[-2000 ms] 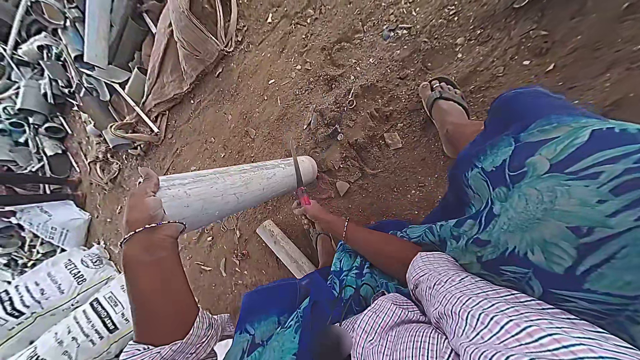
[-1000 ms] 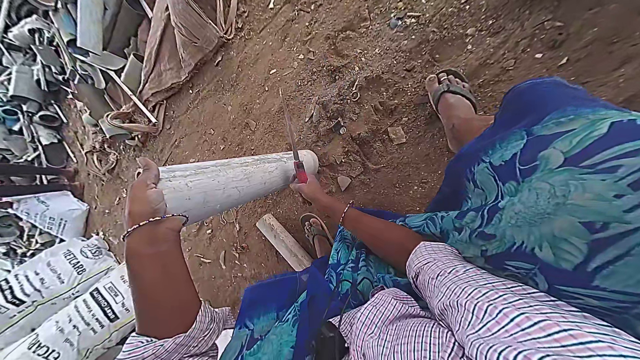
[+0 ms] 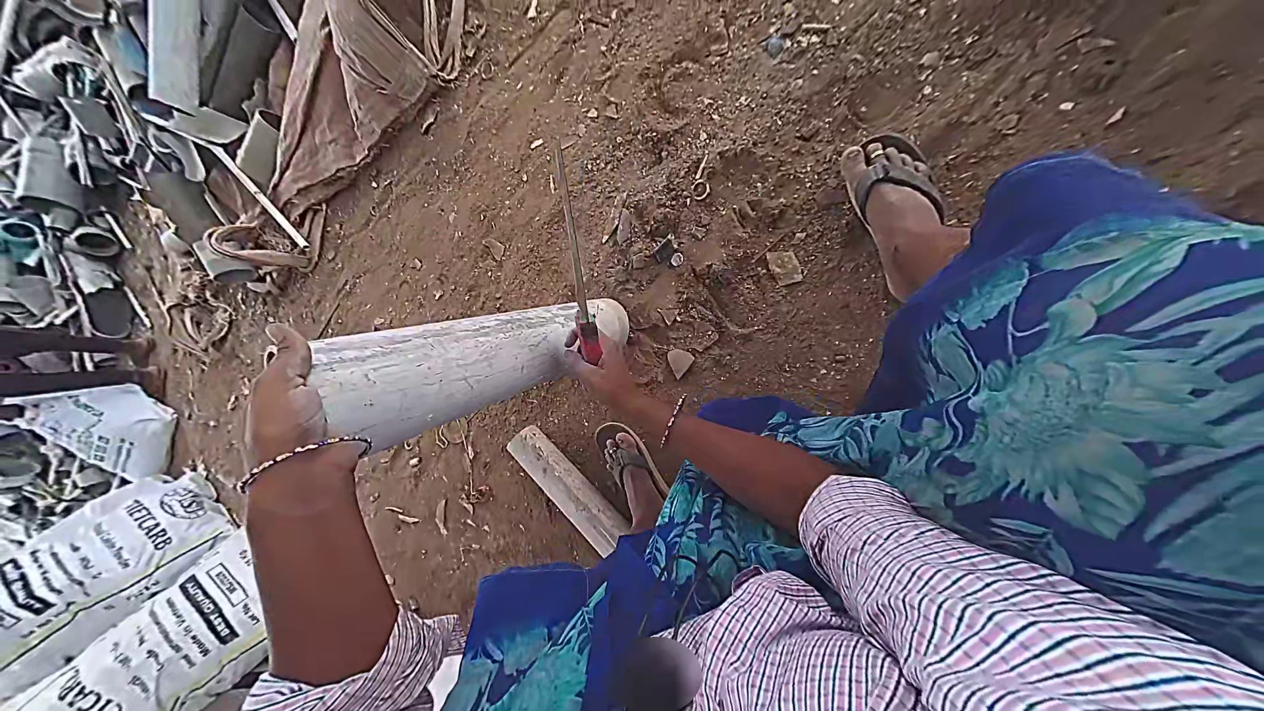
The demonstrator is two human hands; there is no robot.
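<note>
A whitish plastic pipe (image 3: 434,370) with scuffed walls lies slanting across the middle, its far end rounded and pale. My left hand (image 3: 286,395) grips its wide near end, with the thumb up over the rim. Close to the rounded end, my right hand (image 3: 602,370) is closed around the red handle of a long thin metal tool (image 3: 571,232), a blade or a file; which one I cannot tell. The tool's shaft points up and away over the soil, crossing the pipe's edge near the handle. A second, narrower pale pipe (image 3: 568,489) lies on the ground beside my sandalled foot.
Grey pipe scraps (image 3: 49,178) are heaped at the upper left, beside a brown cloth sack (image 3: 346,99). Printed white sacks (image 3: 109,553) fill the lower left. Bare soil (image 3: 513,217) with small stones and shards spreads ahead. My other sandalled foot (image 3: 894,188) stands at the right.
The tool in my right hand has swung its far end slightly and shows longer beyond the pipe than in the earliest frame. My left hand keeps its hold on the pipe.
</note>
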